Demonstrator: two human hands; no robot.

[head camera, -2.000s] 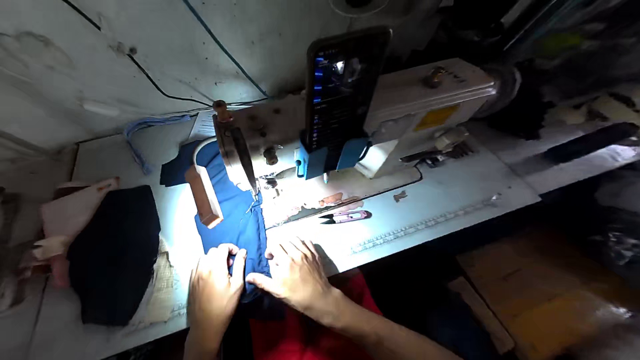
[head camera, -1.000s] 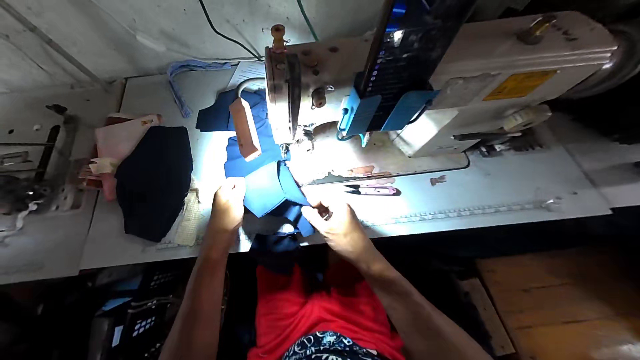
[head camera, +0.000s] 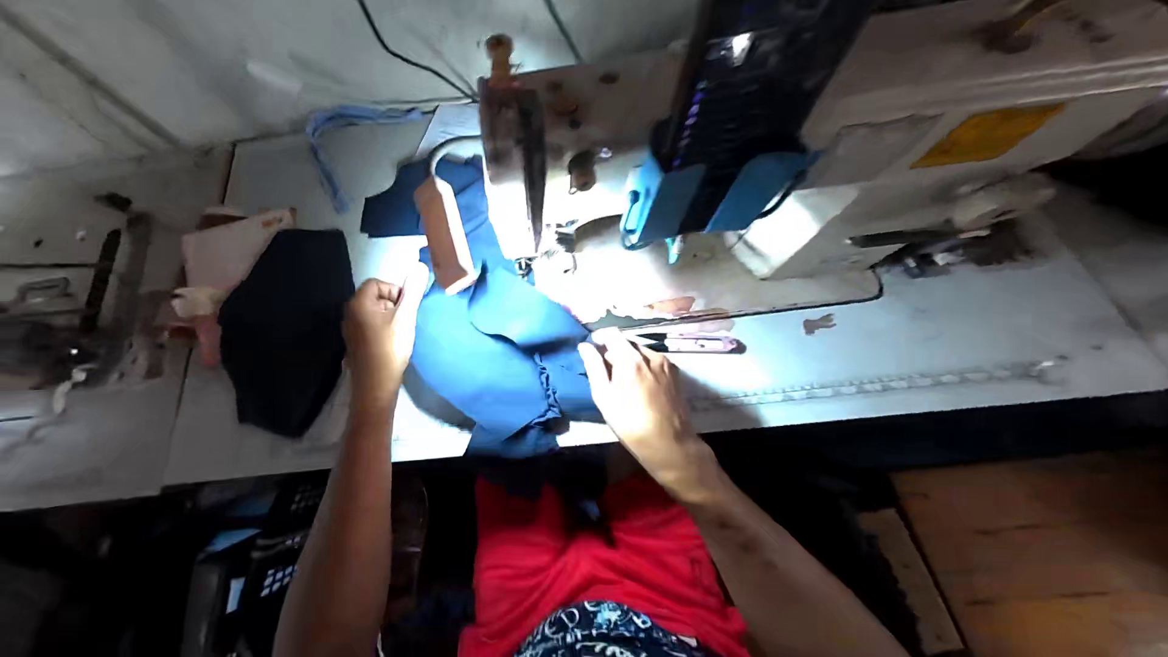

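Observation:
Blue fabric [head camera: 484, 356] lies in folds on the sewing table, its upper part beneath the needle area of an industrial sewing machine [head camera: 538, 173]. A gathered seam shows near its lower right. My left hand [head camera: 379, 319] is at the fabric's left edge, fingers curled; whether cloth is between them is hard to tell. The fabric's right edge is pinched between the thumb and fingers of my right hand [head camera: 634, 379]. Thread snips [head camera: 684, 343] lie just right of that hand. A wooden block [head camera: 444, 234] on a bent metal rod rests over the cloth.
Dark fabric pieces [head camera: 287, 333] and pink cloth [head camera: 233, 251] lie at the left. A phone [head camera: 757, 91] in a blue holder [head camera: 712, 196] stands before the machine arm. A clear ruler [head camera: 867, 385] lies along the front edge. Blue cords [head camera: 328, 155] lie at the back.
My hands, close together on the cloth two seconds ago, are now apart at its two sides. The fabric has been spread and turned between them. The view has shifted closer to the machine.

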